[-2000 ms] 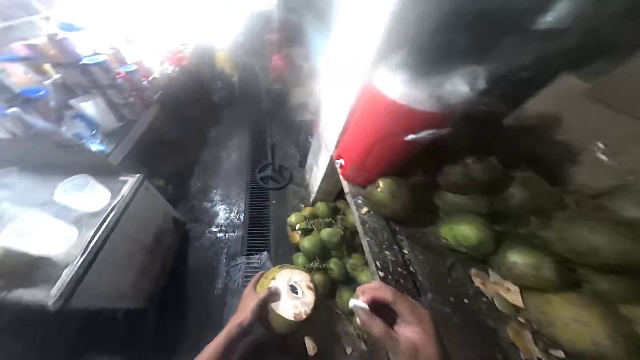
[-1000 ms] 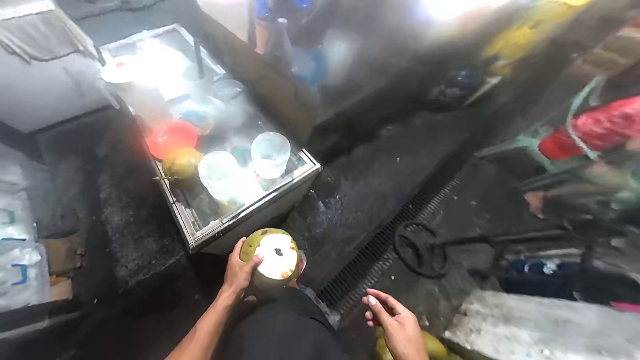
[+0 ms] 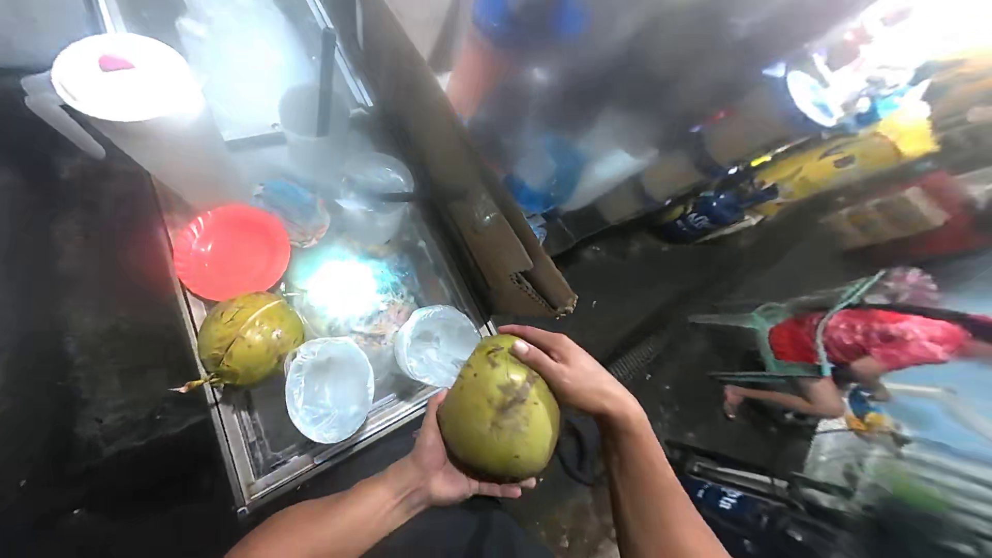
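Observation:
A green coconut (image 3: pixel 500 411) is held between my two hands, over the near corner of a glass-topped counter. Its cut face is out of sight. My left hand (image 3: pixel 446 457) cups it from the left and below; my right hand (image 3: pixel 570 368) rests on its upper right side. Just beyond the coconut stands a plastic-lined clear container (image 3: pixel 436 345), with another lined container (image 3: pixel 329 390) to its left. A second green coconut (image 3: pixel 250 339) lies at the counter's left edge, in front of a red plastic bowl (image 3: pixel 232 252).
The glass-topped counter (image 3: pixel 283 477) has a metal frame. A white-lidded bucket (image 3: pixel 128 77) and a clear pitcher (image 3: pixel 376 182) stand farther back on it. Cardboard (image 3: pixel 496 232) runs along its right side. A person in red (image 3: pixel 876 341) sits at the right, beyond a floor grate (image 3: pixel 635 360).
My right hand has come over to the coconut, which one second ago only my left hand held. The white cut face seen before no longer shows. The view has turned and moved closer to the counter.

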